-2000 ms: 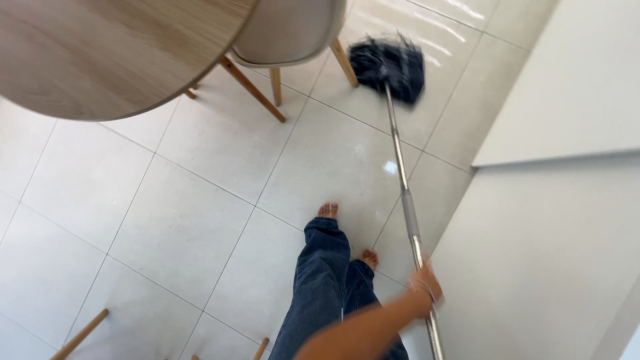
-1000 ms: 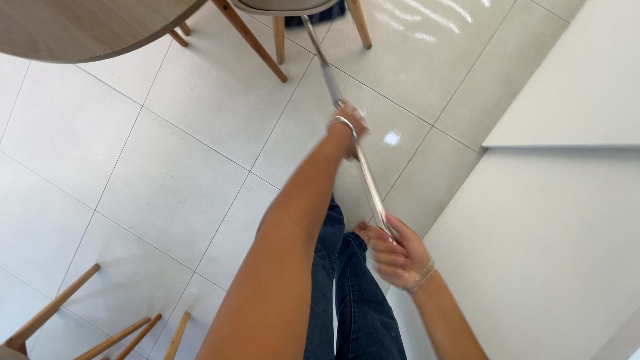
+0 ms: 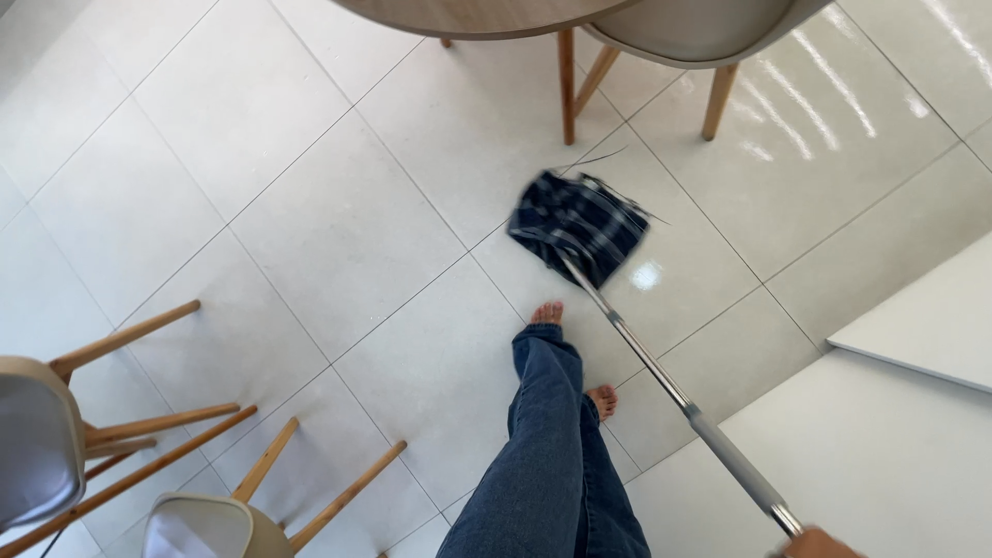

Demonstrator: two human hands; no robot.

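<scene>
A mop with a dark blue plaid cloth head [image 3: 581, 225] rests on the tiled floor just ahead of my bare feet. Its metal pole [image 3: 651, 360], with a grey sleeve partway along, slants down to the lower right. There my right hand [image 3: 823, 544] is closed around the pole, mostly cut off by the bottom edge. Loose threads trail from the cloth, which is slightly blurred. My left hand is outside the view.
A round wooden table [image 3: 480, 17] and a chair [image 3: 690, 31] stand at the top. More chairs, one pale-seated [image 3: 35, 442] and another beside it [image 3: 198, 527], are at lower left. A white panel or cabinet [image 3: 852, 449] borders the floor at right.
The mop head has come out from under the chair by the table, nearer my feet. My left hand, on the pole one second ago, has left the view. My right hand is lower in view.
</scene>
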